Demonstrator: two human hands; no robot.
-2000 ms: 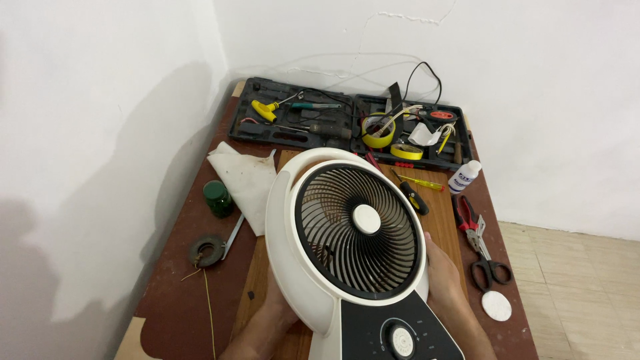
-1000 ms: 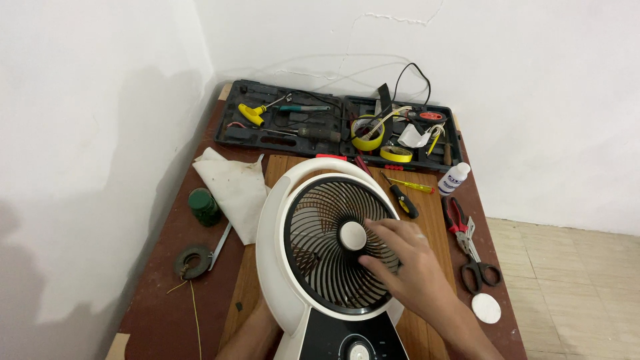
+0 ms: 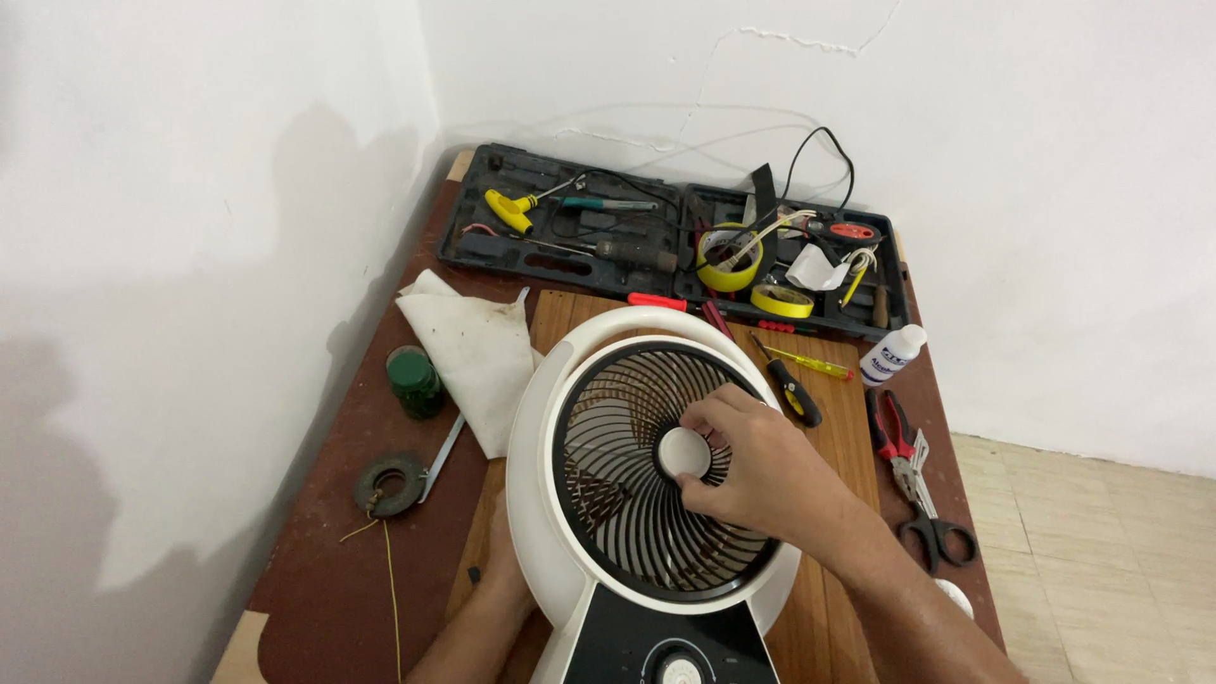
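A white fan (image 3: pixel 532 475) with a black spiral grille (image 3: pixel 608 399) stands tilted back over a wooden board. My right hand (image 3: pixel 750 456) reaches over the grille from the right, its thumb and fingers around the edge of the round white centre cap (image 3: pixel 684 453). Whether it grips the cap or only touches it, I cannot tell. Behind the fan's left side is my left hand, hidden by the housing; only the forearm and wrist show. At the bottom, the black control panel (image 3: pixel 665 632) carries a white knob (image 3: pixel 681 671).
An open black tool case (image 3: pixel 570 271) lies at the back with yellow tape rolls (image 3: pixel 781 301). On the right are a screwdriver (image 3: pixel 796 391), a white bottle (image 3: pixel 893 355), red-handled pliers (image 3: pixel 891 427) and scissors (image 3: pixel 936 537). On the left are a white cloth (image 3: pixel 470 351), a green-lidded jar (image 3: pixel 414 382) and a ring-shaped coil (image 3: pixel 390 484).
My right hand has moved from the fan's right side onto the centre of the grille, where its fingers have closed in around the cap. The fan has shifted left in view.
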